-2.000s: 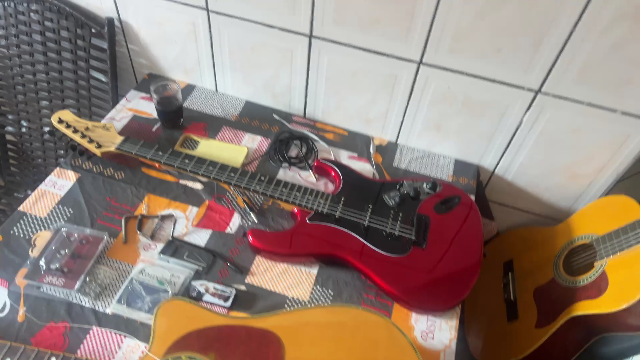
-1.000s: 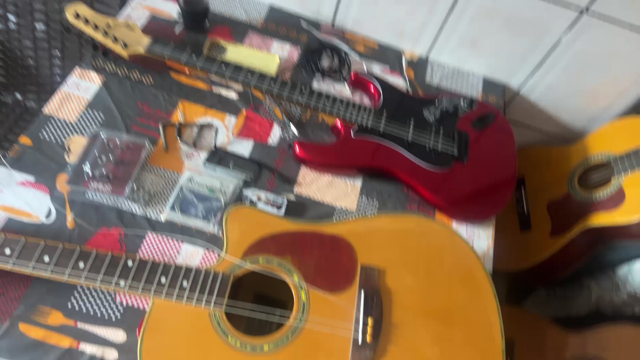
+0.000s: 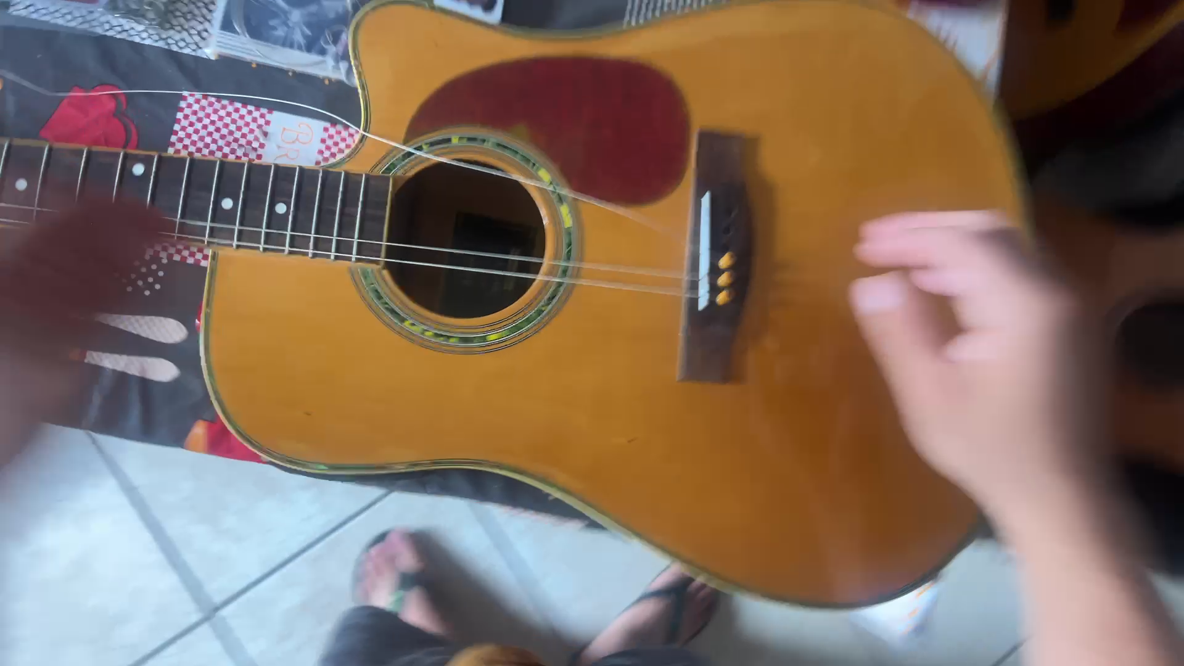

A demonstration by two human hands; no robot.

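Observation:
An acoustic guitar (image 3: 518,398) with a red pickguard (image 3: 592,125) lies face up on the table. Only a few strings run over its sound hole (image 3: 462,240). Three yellowish bridge pins (image 3: 726,277) sit in the dark bridge (image 3: 712,347). One loose string (image 3: 231,96) curves from the bridge past the cutaway. My right hand (image 3: 971,342), blurred, is over the lower body right of the bridge, thumb and fingers a little apart, with nothing seen in it. My left hand (image 3: 74,296), dark and heavily blurred, is at the neck (image 3: 305,208) on the left edge; its fingers cannot be made out.
A patterned tablecloth (image 3: 55,402) covers the table under the guitar. Clear packets (image 3: 287,37) lie behind the neck at the top left. Part of another guitar (image 3: 1073,55) shows at the top right. Below the table edge are the tiled floor (image 3: 277,536) and my feet in flip-flops (image 3: 398,573).
Both hands have come into view over the acoustic guitar. The view has swung down, so the red electric guitar is out of frame.

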